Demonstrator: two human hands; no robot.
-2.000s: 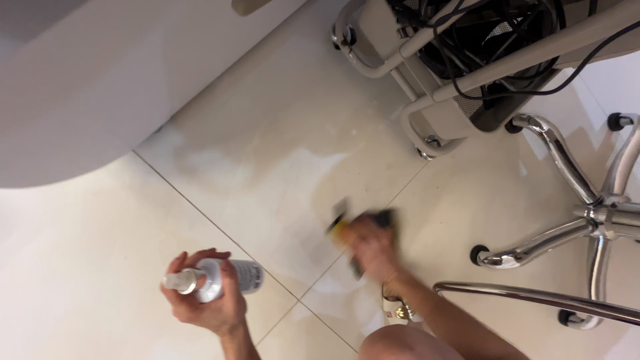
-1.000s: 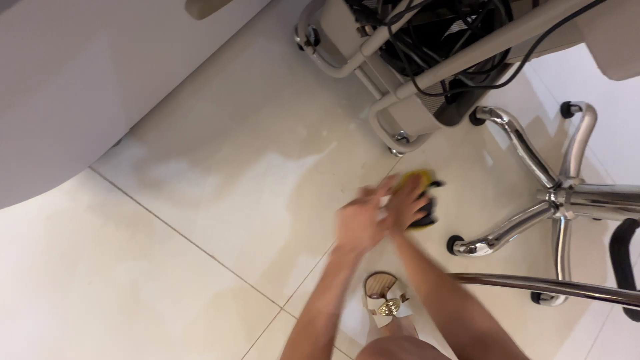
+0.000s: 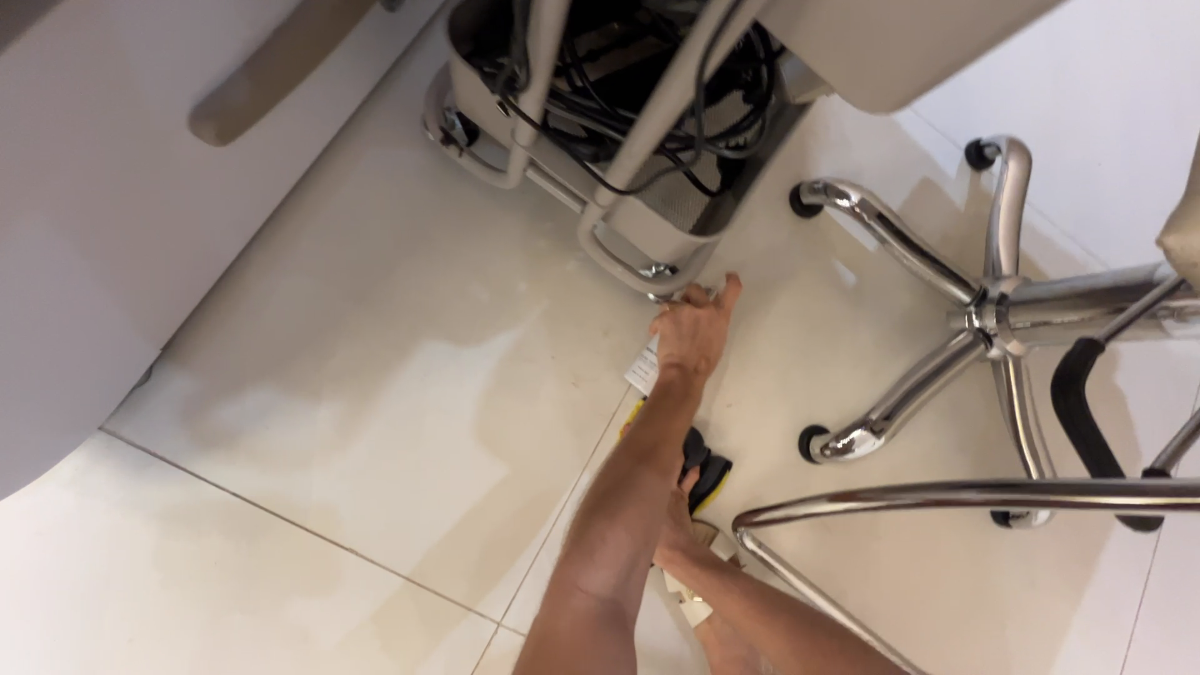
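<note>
My left hand (image 3: 694,333) reaches forward over the pale tiled floor (image 3: 450,422), beside the rounded front corner of a wheeled metal frame (image 3: 605,258). It grips a spray bottle (image 3: 643,367); the hand covers most of it, and a white part with writing shows at the wrist's left side. Closer to my body, my right hand (image 3: 680,516) is partly hidden behind my left forearm. Its fingers hold a black and yellow object (image 3: 708,478), perhaps a cleaning pad, low over the floor; its exact kind is unclear.
The wheeled frame carries a basket (image 3: 647,220) full of black cables. To the right stand a chrome five-star chair base (image 3: 984,314) on black casters and a bent chrome tube (image 3: 937,495). A large pale panel (image 3: 112,234) borders the floor at left. A sandal (image 3: 694,595) is below my hands.
My left hand, at lower left with the bottle two seconds ago, has come across and now reaches ahead of my right hand. The right hand keeps the black and yellow object. The view has shifted.
</note>
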